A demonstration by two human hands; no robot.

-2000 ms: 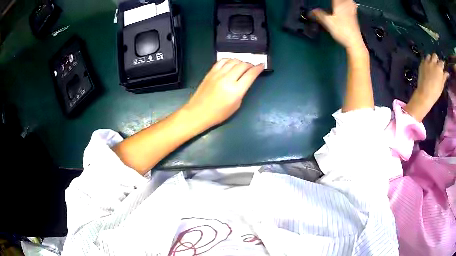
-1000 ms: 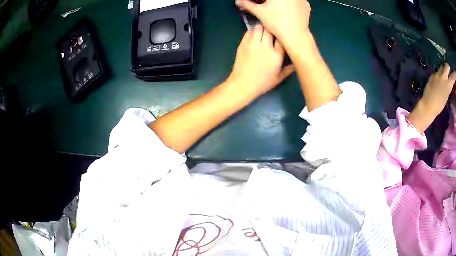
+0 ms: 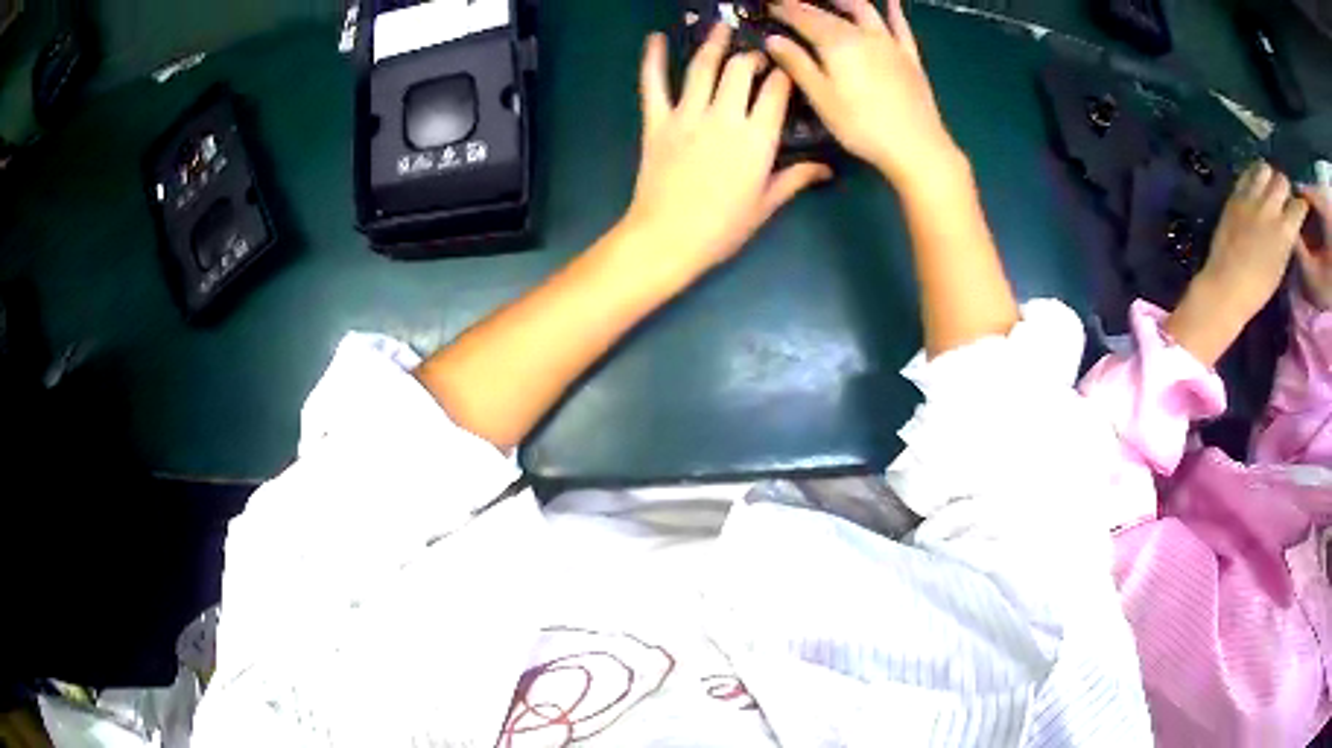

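Observation:
A black tray [image 3: 801, 129] lies at the top centre, mostly covered by my hands and cut by the top edge. A gold glint and a small white patch show between my fingertips. My left hand [image 3: 704, 183] lies over its left and lower side, fingers spread, thumb pointing right across its lower end. My right hand [image 3: 872, 100] is over its right side, fingers spread and tips near the gold glint. Whether the right fingers grip something is hidden. Stacked black trays [image 3: 443, 183] stand left of centre, the top one with a white strip [image 3: 438, 25].
A filled tray [image 3: 213, 205] lies tilted at the left. Black inserts with gold rings [image 3: 1103, 146] are piled at the right, beside a coworker's hands and pink sleeves. More black pieces lie along the far edge. A crumpled bag [image 3: 124, 719] is low left.
My right hand has come from the inserts at the right to the centre tray. Since the last earlier frame, my hands have moved apart and their fingers have spread over the tray.

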